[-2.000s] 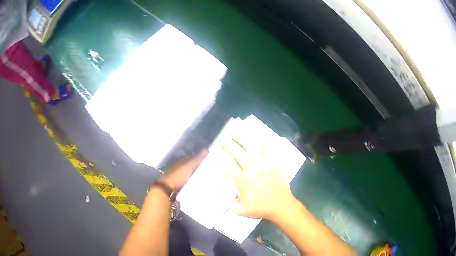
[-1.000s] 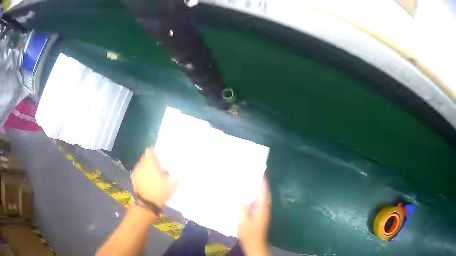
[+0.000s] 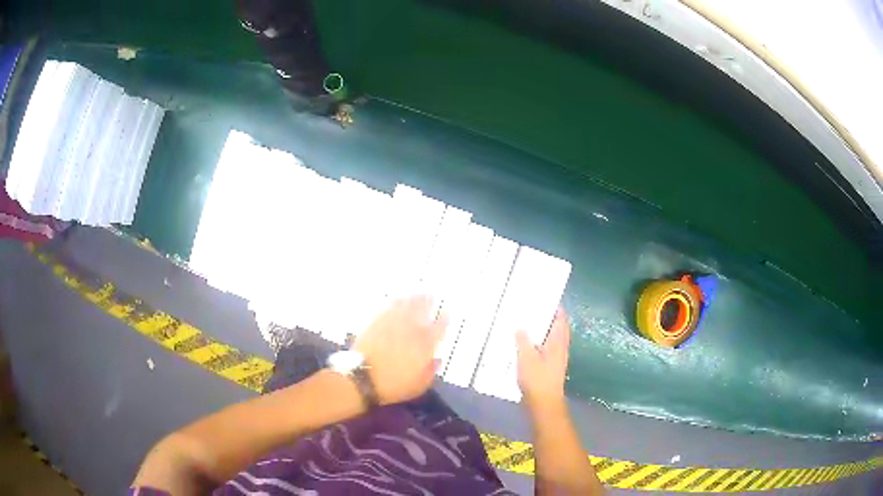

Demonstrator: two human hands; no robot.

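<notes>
A long row of white unit boxes (image 3: 319, 232) lies on the green surface, overexposed at its left, with thin seams and stepped ends at its right. My left hand (image 3: 399, 351) lies over the near edge of the row, fingers on the boxes. My right hand (image 3: 544, 363) is at the near corner of the rightmost box (image 3: 523, 320), thumb and fingers apart, touching it. Neither hand lifts a box; the undersides of both hands are hidden. A separate stack of unit boxes (image 3: 82, 145) stands at the far left, with seams showing.
A yellow-orange tape roll (image 3: 668, 313) with a blue item (image 3: 707, 293) touching it lies right of the row. A dark post or arm (image 3: 290, 53) stands beyond the boxes. Yellow-black floor tape (image 3: 184, 339) runs along the grey floor (image 3: 106, 397). Dark red cloth (image 3: 24, 221) shows at the left edge.
The block that both hands held now lies as part of a longer row with seams. My left hand has moved onto its near edge. The view has shifted right, and the tape appears nearer.
</notes>
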